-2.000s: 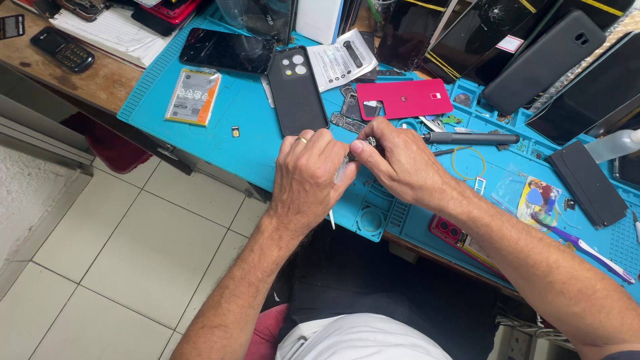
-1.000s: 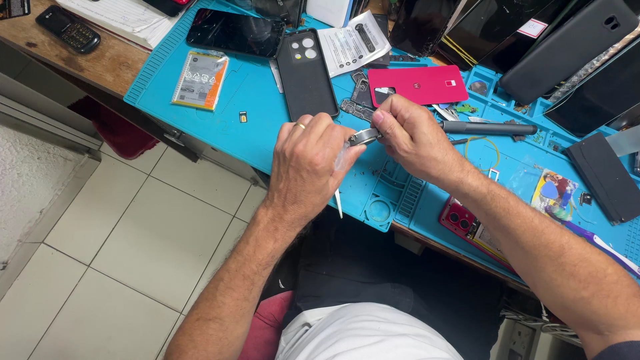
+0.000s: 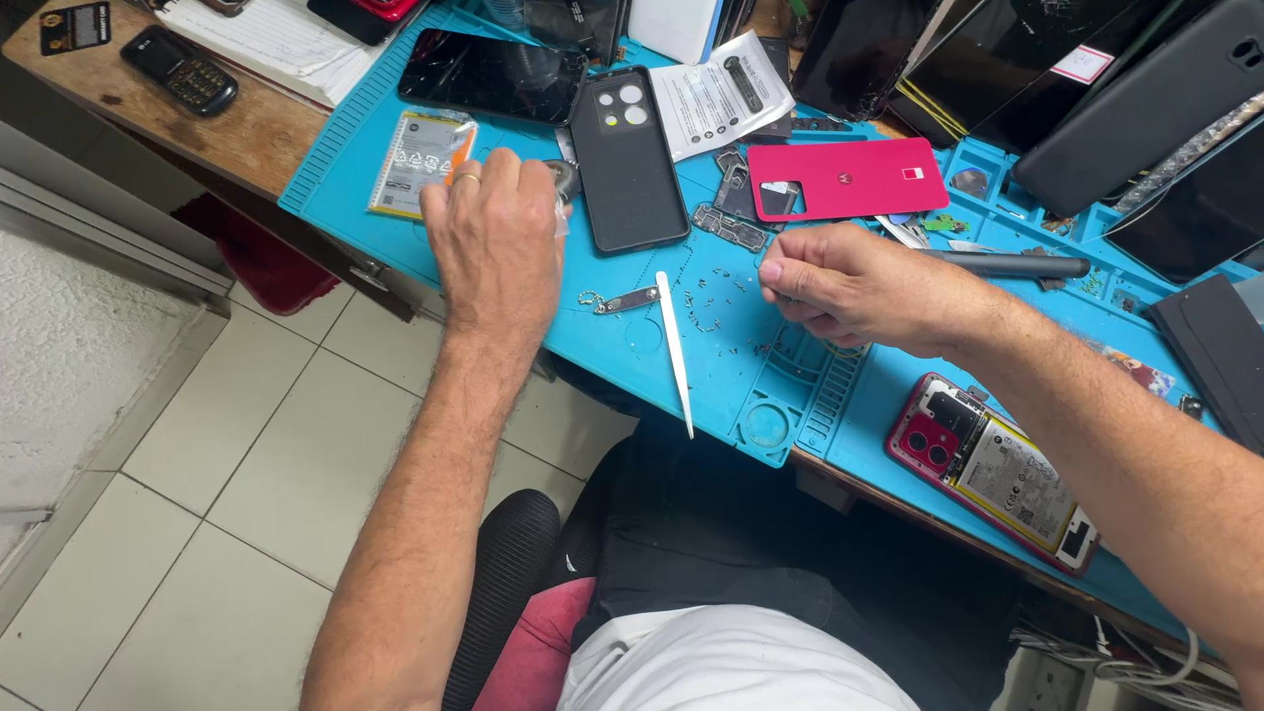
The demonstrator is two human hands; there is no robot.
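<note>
My left hand [image 3: 499, 247] is closed around a small roll of tape [image 3: 565, 181], only partly seen past its fingers, between a phone battery [image 3: 423, 166] and a black phone case [image 3: 632, 168]. My right hand [image 3: 839, 281] has its fingertips pinched above the blue mat [image 3: 612, 346]; whether something thin is between them cannot be told. Between the hands lie a white plastic spudger [image 3: 675, 355], a small metal tag with a chain [image 3: 630, 300] and many tiny screws [image 3: 703, 306]. A red phone with its battery exposed [image 3: 992, 474] lies beneath my right forearm.
A pink-red phone back cover [image 3: 847, 178], dark phone inner parts [image 3: 731, 225] and a dark pen-like tool [image 3: 1007, 265] lie beyond my right hand. A cracked black phone [image 3: 494, 77] and a printed plastic sleeve [image 3: 726, 94] are at the back. A keypad phone [image 3: 180, 71] rests on the wooden desk.
My hands, close together before, have moved apart, the left one toward the battery. The tape roll was between both hands one second ago. The spudger now lies fully visible on the mat.
</note>
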